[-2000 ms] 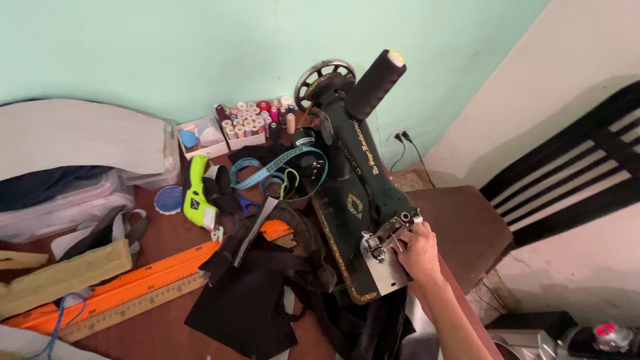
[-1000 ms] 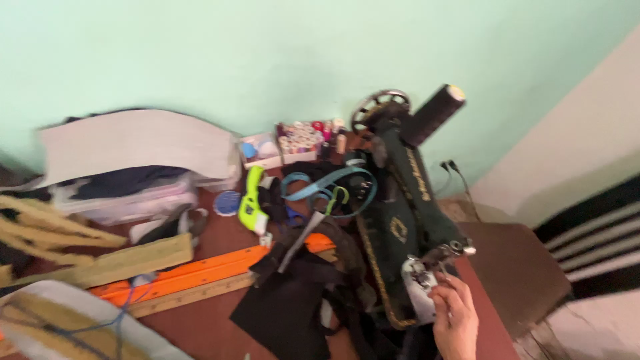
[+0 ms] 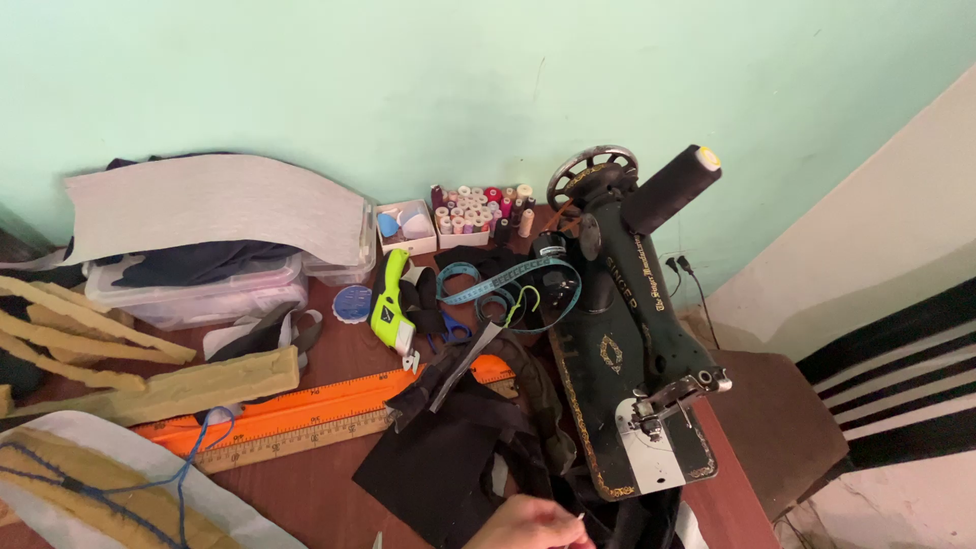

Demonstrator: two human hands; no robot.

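Note:
At the bottom edge, my right hand (image 3: 530, 524) is partly in view with its fingers bent; a small pale tip shows at the fingertips, too small to name. Just beyond it lies black fabric (image 3: 427, 465). The black Singer sewing machine (image 3: 610, 358) stands to the right of the hand, apart from it, with a large cone of black thread (image 3: 671, 191) on top and a metal needle plate (image 3: 648, 457) at its front end. My left hand is out of view. A small metal tip (image 3: 377, 540) pokes up at the bottom edge.
A yellow-green electric cutter (image 3: 391, 305), a blue measuring tape (image 3: 496, 282), orange ruler (image 3: 320, 402) and wooden ruler (image 3: 297, 442) lie on the table. Thread spools (image 3: 473, 210) and plastic boxes (image 3: 198, 297) stand by the wall. A chair (image 3: 778, 419) is at the right.
My right hand was at the needle end of the sewing machine; it has come away, down to the bottom edge. The view has shifted.

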